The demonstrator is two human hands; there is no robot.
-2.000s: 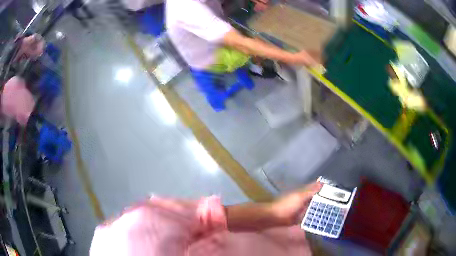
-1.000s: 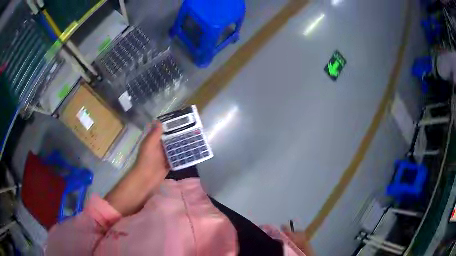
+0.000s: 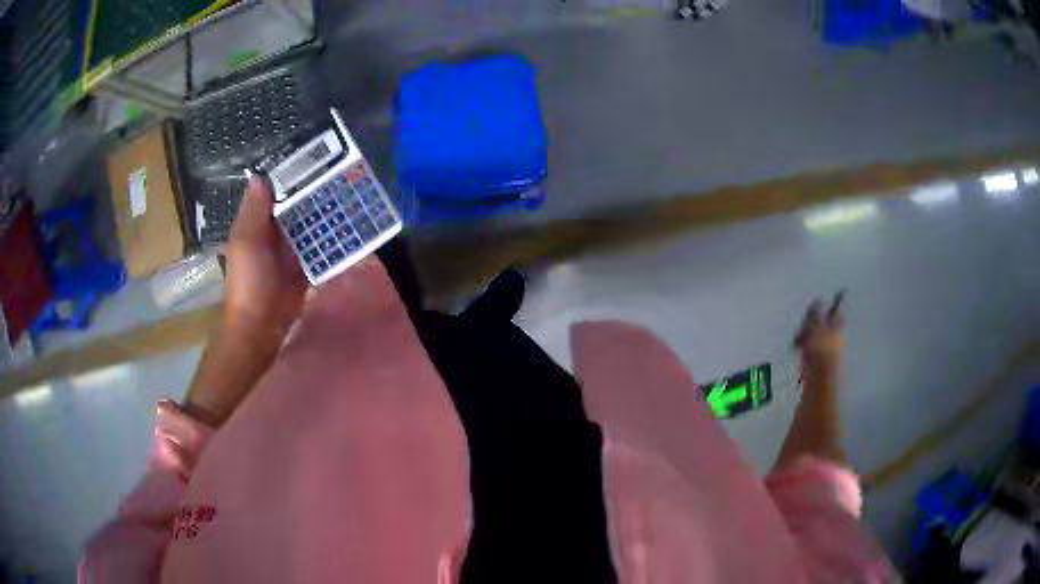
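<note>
My left hand (image 3: 260, 257) holds a white calculator (image 3: 334, 211) by its left edge, with its keys and grey display facing up towards me. The calculator has dark blue keys and a red one, and is held in the air at the upper left. My right hand (image 3: 819, 342) is out to the right over the floor, small and blurred. A short, thin dark item, apparently a pen (image 3: 837, 302), sticks out from its fingers; most of it is hidden.
A blue stool (image 3: 470, 131) stands just right of the calculator. Dark gridded trays (image 3: 242, 118) and a cardboard box (image 3: 148, 200) lie beside the green bench (image 3: 126, 29). A green arrow sign (image 3: 739, 392) is on the floor. Another blue stool (image 3: 82, 262) is at left.
The view has swung from the bench and another worker to the aisle floor. My left hand still holds the calculator, now further up and left. My right hand has come more fully into view.
</note>
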